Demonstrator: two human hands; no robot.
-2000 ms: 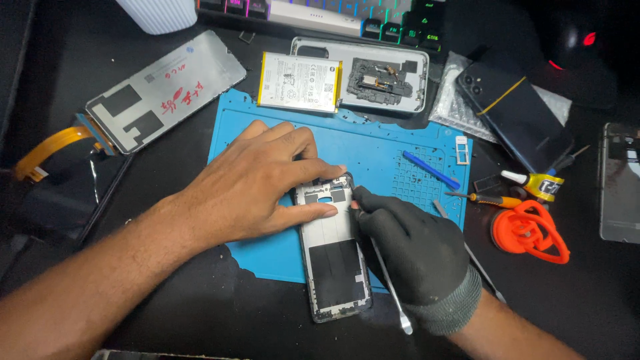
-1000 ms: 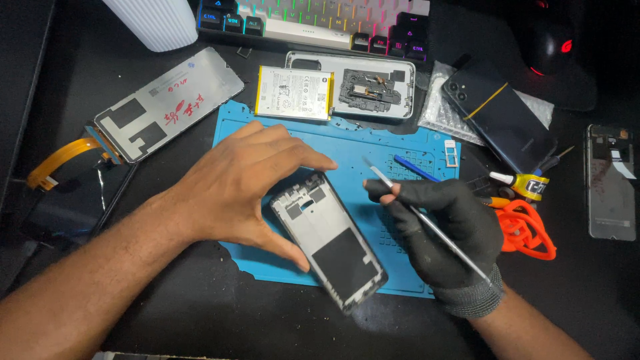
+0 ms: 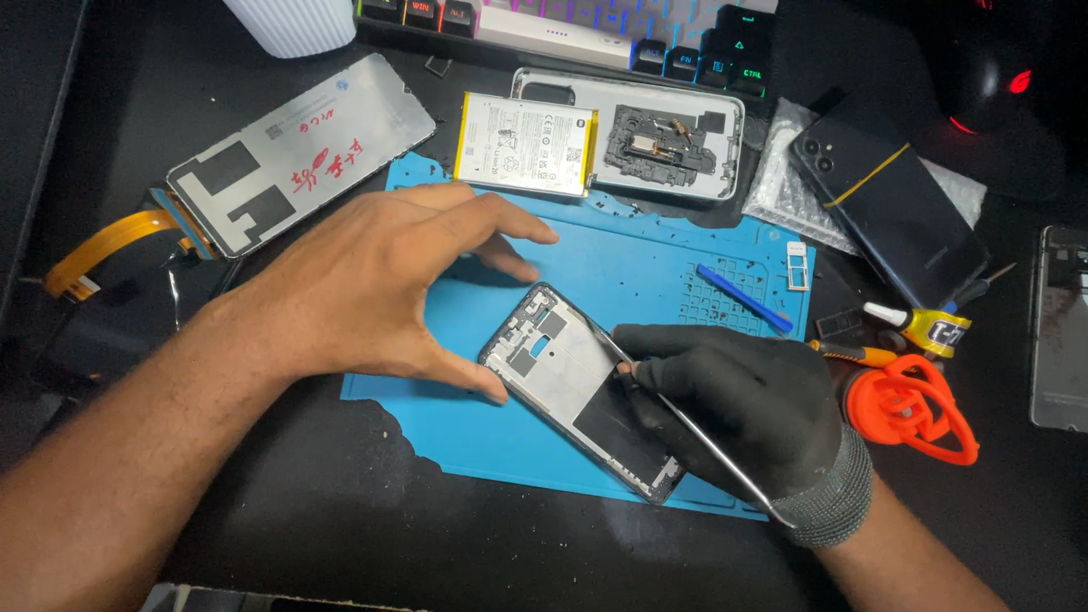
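A smartphone mid-frame point(image 3: 565, 374) lies tilted on a blue silicone repair mat point(image 3: 476, 433), its top end toward the upper left. My left hand point(image 3: 408, 289) is bare, with fingers and thumb spread around that top end. The thumb tip is at the frame's left edge; whether it touches is unclear. My right hand point(image 3: 731, 408), in a black glove, grips a thin metal spudger point(image 3: 705, 438). The tool's tip rests at or just over the frame's right long edge, and its other end reaches back past the wrist. The gloved fingers cover part of the frame's lower right side.
Behind the mat are a phone battery point(image 3: 527, 144), a back cover point(image 3: 722, 170) and a keyboard point(image 3: 552, 30). A display panel point(image 3: 374, 110) with an orange flex cable point(image 3: 127, 234) lies left. Rightward are a blue pry tool point(image 3: 744, 297), SIM tray point(image 3: 796, 266), glue tube point(image 3: 931, 330), orange suction cup point(image 3: 901, 408) and dark phone point(image 3: 892, 212).
My left hand held the phone frame earlier; its fingers are now spread apart beside it. The frame has turned further to a slant. The spudger, raised off the frame one second ago, is back at its edge.
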